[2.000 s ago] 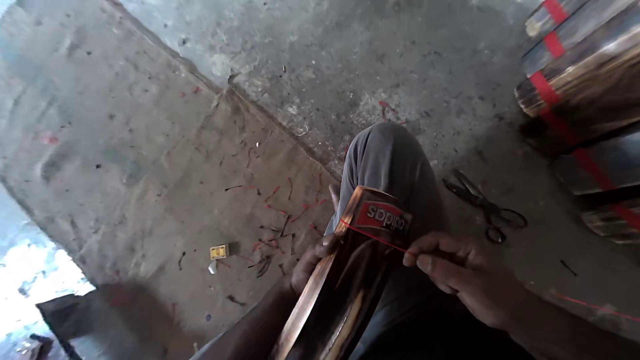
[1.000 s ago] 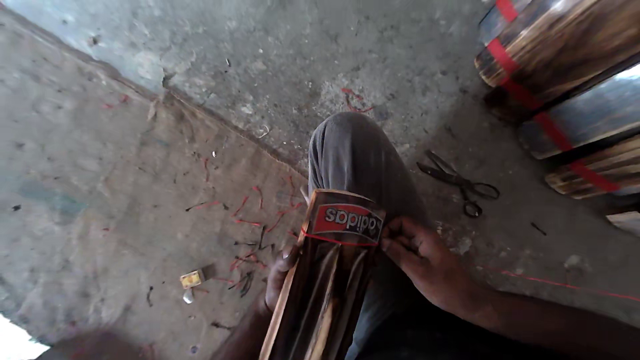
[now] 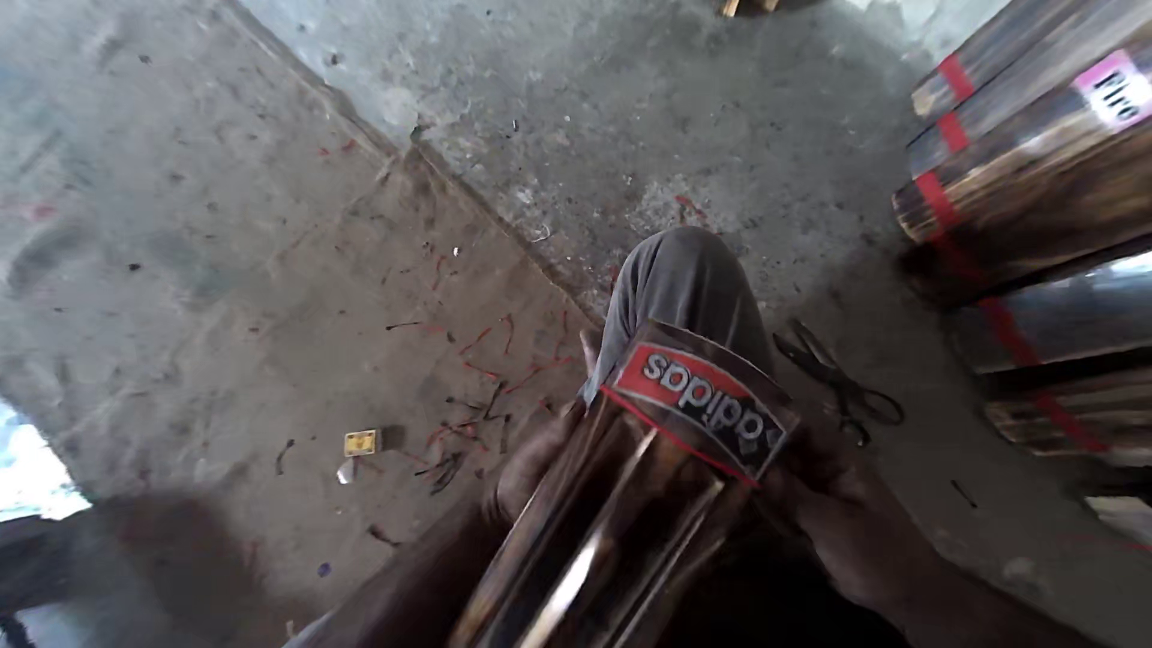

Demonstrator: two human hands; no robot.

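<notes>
A dark, glossy wooden cricket bat (image 3: 576,558) with lengthwise ridges leans up against my knee, its end toward the top of the view. An Adidas label (image 3: 697,396) is across that end, and a red thread (image 3: 679,441) runs across the bat along the label's lower edge. My left hand (image 3: 535,459) holds the bat's left edge, its fingers partly hidden behind it. At the right edge by the label is my right hand (image 3: 814,472), in shadow; its fingertips are hidden.
Black scissors (image 3: 841,382) lie on the concrete floor right of my knee. Several bats (image 3: 1026,180) bound with red tape are stacked at the right. A yellow matchbox (image 3: 362,442) and thread scraps (image 3: 468,423) lie on a cloth sheet (image 3: 270,297) at the left.
The bat's labelled end appears larger and closer to the view. My right hand, which earlier pulled the red thread out to the right, is now against the bat's edge. The view has shifted.
</notes>
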